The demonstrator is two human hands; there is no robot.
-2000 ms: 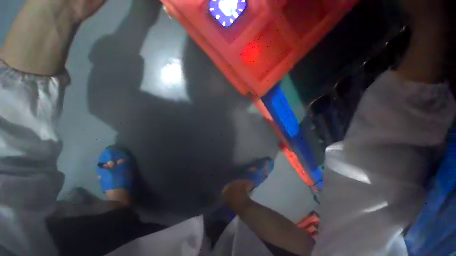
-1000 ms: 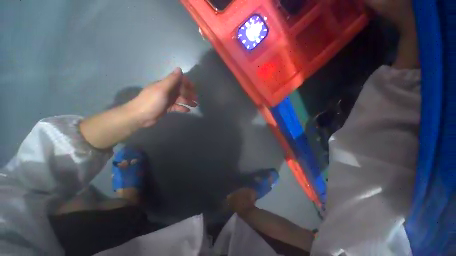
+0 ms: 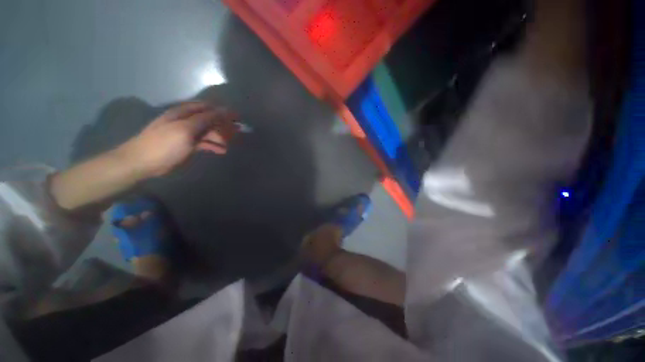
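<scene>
The red-orange compartment tray [image 3: 339, 60] juts in at the top centre, cut off by the top edge. A red glow shows in its near pocket. My left hand [image 3: 187, 136] is left of centre over the grey floor, away from the tray, fingers loosely bent and slightly blurred; no object shows in it. My right arm reaches up at the right; the bare wrist is blurred and dark, and my right hand is cut off by the top edge.
A blue rack edge [image 3: 382, 127] with green and red-orange strips runs below the tray. A dark rack area [image 3: 452, 49] lies right of it. A blue cover [image 3: 608, 233] hangs at the right edge, with a small blue light [image 3: 565, 194] beside it. My blue sandals stand on the floor.
The tray has shifted up and left in view, and the lit square unit is now out of the picture. My left hand came into full view from the upper left. My right hand has left the top of the picture.
</scene>
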